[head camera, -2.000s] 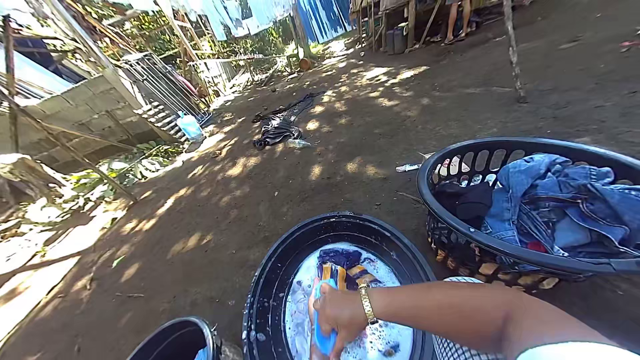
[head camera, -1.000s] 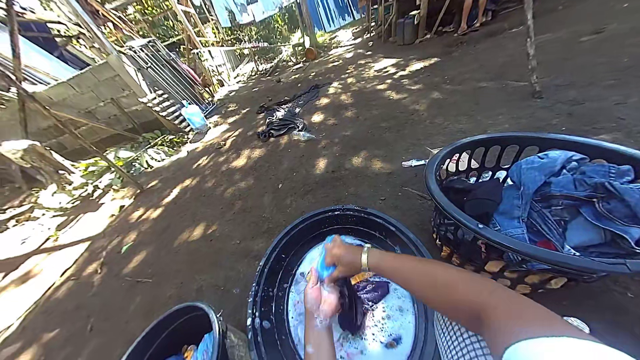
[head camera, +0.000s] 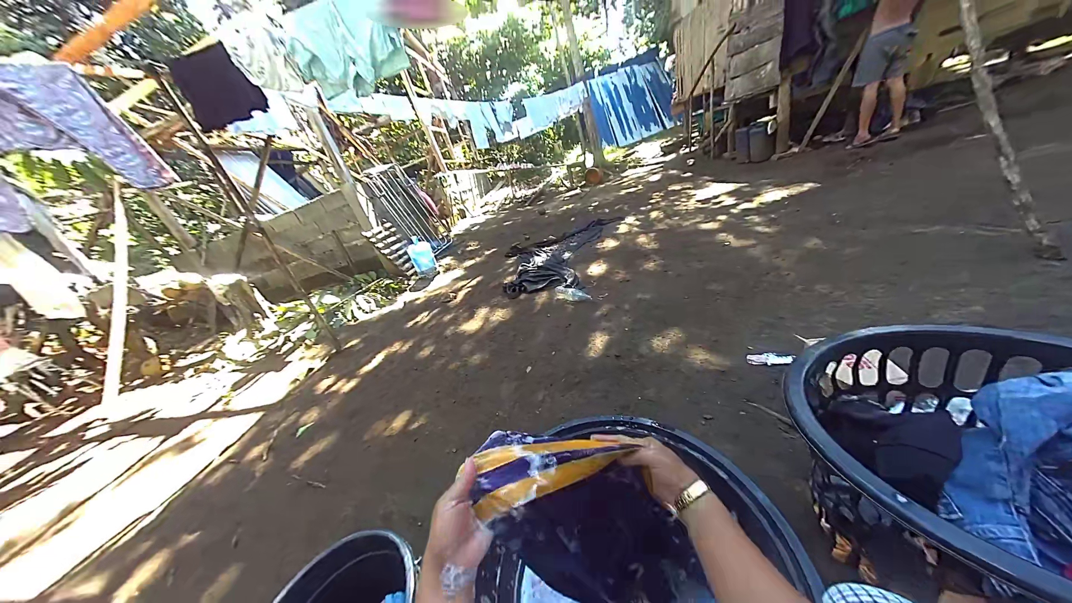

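A wet dark purple garment with yellow stripes (head camera: pixel 544 477) is stretched between my two hands above a round black basin (head camera: pixel 703 452). My left hand (head camera: pixel 456 519) grips its left edge, with suds on the wrist. Its right end is pinched by my right hand (head camera: pixel 657 469), which has a gold-coloured watch or bracelet at the wrist. Soap foam clings to the cloth. The garment hides most of the basin's inside; a little whitish water shows at the bottom. No blue object shows in either hand.
A black laundry basket (head camera: pixel 837 469) with jeans (head camera: pixel 1005 469) stands at right, a black bucket (head camera: pixel 368 544) at lower left. Dark cloth (head camera: pixel 544 268) lies on the dirt ahead. Clothes hang on lines beyond; a wooden post (head camera: pixel 997 126) and a person (head camera: pixel 883 67) are at upper right.
Both hands have come up from the soapy water with the striped garment, now spread between them. The blue object seen in hand earlier is out of sight. The view has tilted upward.
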